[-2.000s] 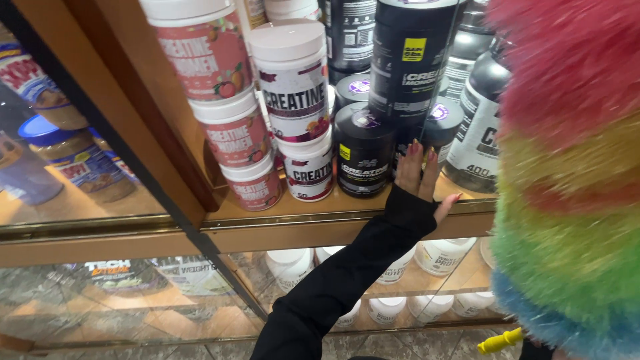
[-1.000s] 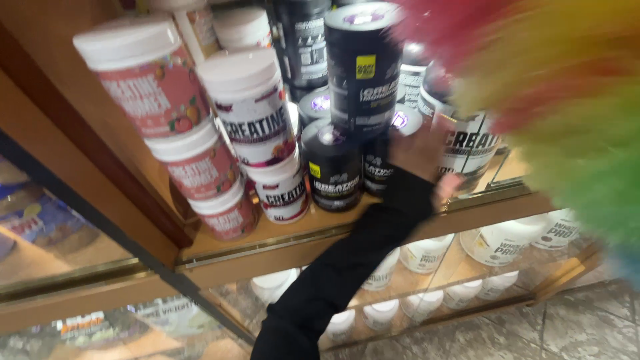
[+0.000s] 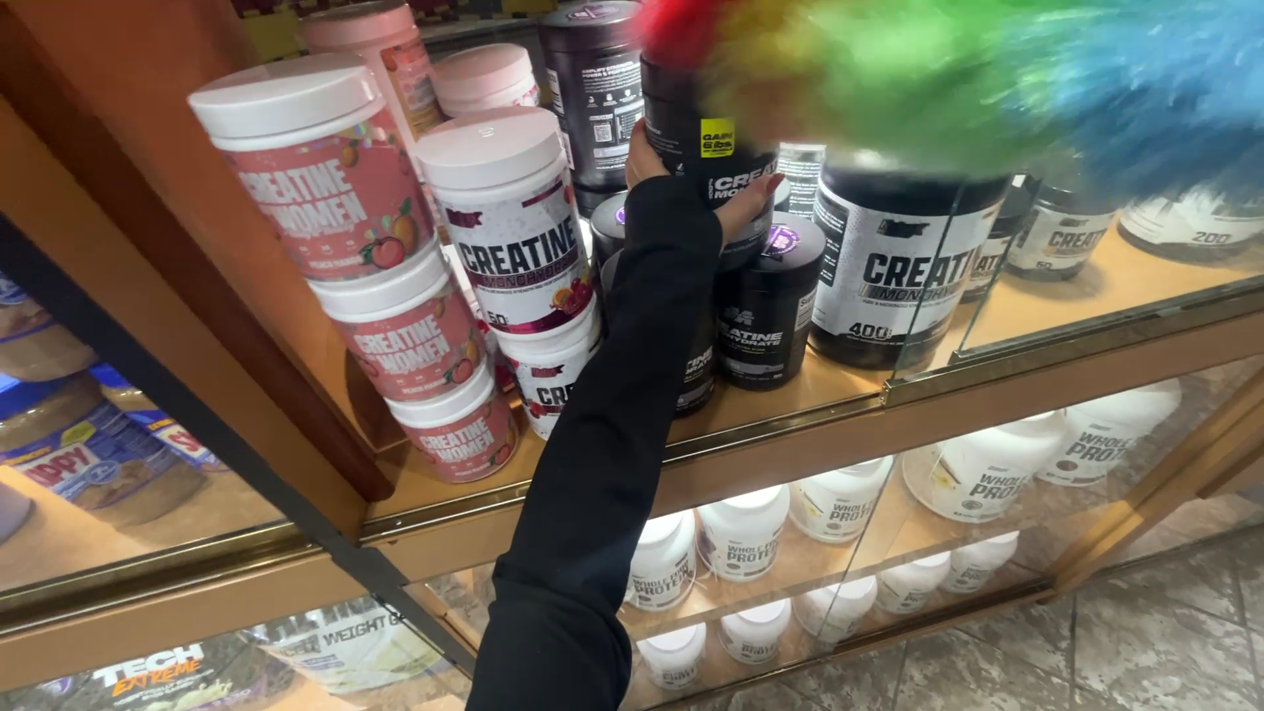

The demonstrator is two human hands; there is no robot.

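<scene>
My left hand (image 3: 706,183), at the end of a black sleeve, is wrapped around a black creatine tub (image 3: 719,148), fingers on its left side and thumb on its right. That tub is above other black creatine tubs (image 3: 768,306); whether it touches them is hidden. A blurred rainbow-coloured fluffy duster (image 3: 889,79) spans the upper right and covers part of the tub's top. My right hand is out of view, and the duster's handle cannot be seen.
Stacked pink creatine tubs (image 3: 331,197) and white creatine tubs (image 3: 518,237) stand left of my sleeve. A large black-and-white tub (image 3: 889,267) is to the right, near a glass pane's edge. White protein tubs (image 3: 746,533) fill lower shelves. Peanut butter jars (image 3: 89,454) are at far left.
My left hand has gone from the shelf's front edge, beside the lower black tubs, up to the upper black tub and taken hold of it. The duster has swung up from the right side.
</scene>
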